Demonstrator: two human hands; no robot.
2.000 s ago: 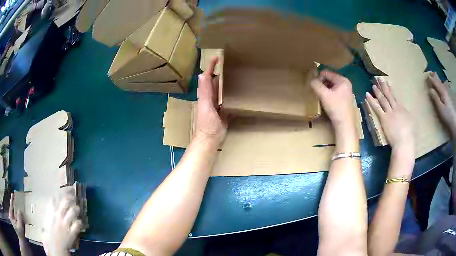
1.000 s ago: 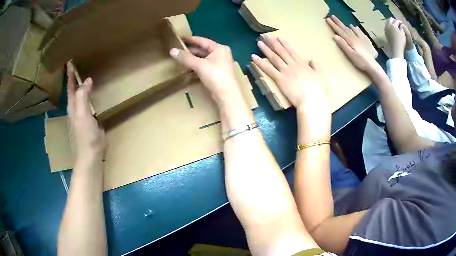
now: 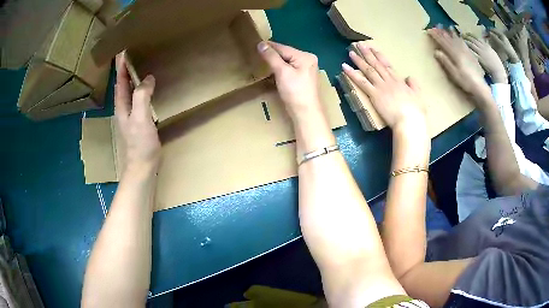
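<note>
A partly folded mailer box [image 3: 198,78] stands tilted with its side walls raised and its lid panel [image 3: 180,24] up at the far side. My left hand [image 3: 137,123] grips its left side wall, with the thumb on the inner side. My right hand [image 3: 292,78] grips its right side wall, thumb at the wall's top edge and the other fingers partly hidden. Below and nearer lies a flat box blank [image 3: 223,156] with dark slits and side tabs.
Folded boxes [image 3: 63,66] lie at upper left. A neighbouring worker at right rests hands [image 3: 391,90] on a stack of blanks [image 3: 442,102]. More hands and blanks line the table beyond. The table edge curves below.
The view has turned right, then slightly back left, so the box first shifts left in the picture. Both hands stay on its side walls. The neighbour's far hand has moved a little.
</note>
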